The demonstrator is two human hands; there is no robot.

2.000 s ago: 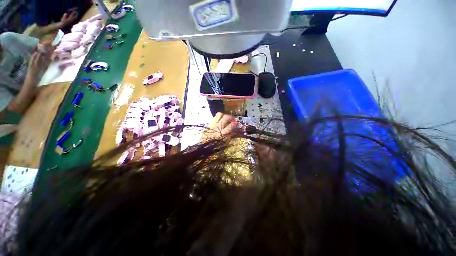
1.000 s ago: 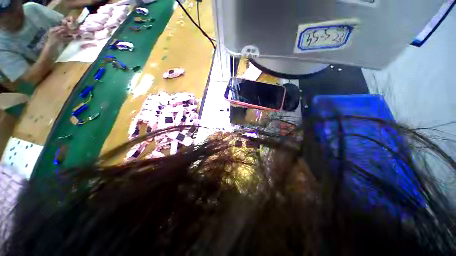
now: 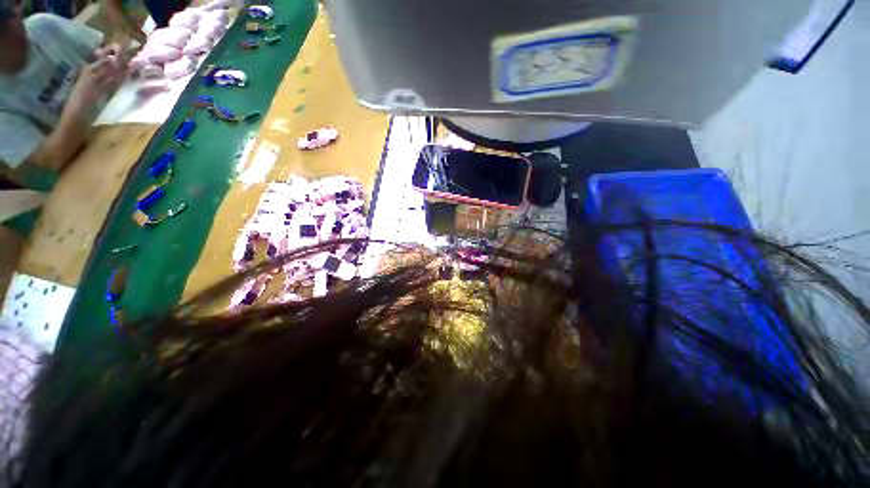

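Observation:
A heap of pink-white plastic housings (image 3: 310, 229) with dark patches lies on the tan bench. A small pinkish piece (image 3: 469, 255) shows at the yellow-lit fixture (image 3: 458, 319), under strands of my hair. My left hand (image 3: 405, 259) is a blurred skin-toned patch just left of that piece, mostly behind hair; its fingers and any hold cannot be made out. My right hand (image 3: 558, 319) seems to be a dim brownish patch right of the fixture, also behind hair, with its state unclear. The grey machine head (image 3: 429, 67) hangs above.
A phone (image 3: 477, 176) and a black mouse (image 3: 545, 179) lie beneath the head. A blue bin (image 3: 668, 248) is at right. One housing (image 3: 318, 138) lies apart on the bench. The green belt (image 3: 224, 143) carries blue parts. A person (image 3: 52, 91) sits at upper left.
The view has shifted, so the bench and bin sit further right than two seconds ago. My left hand, clearer then near the phone, is now lower and more hidden by hair.

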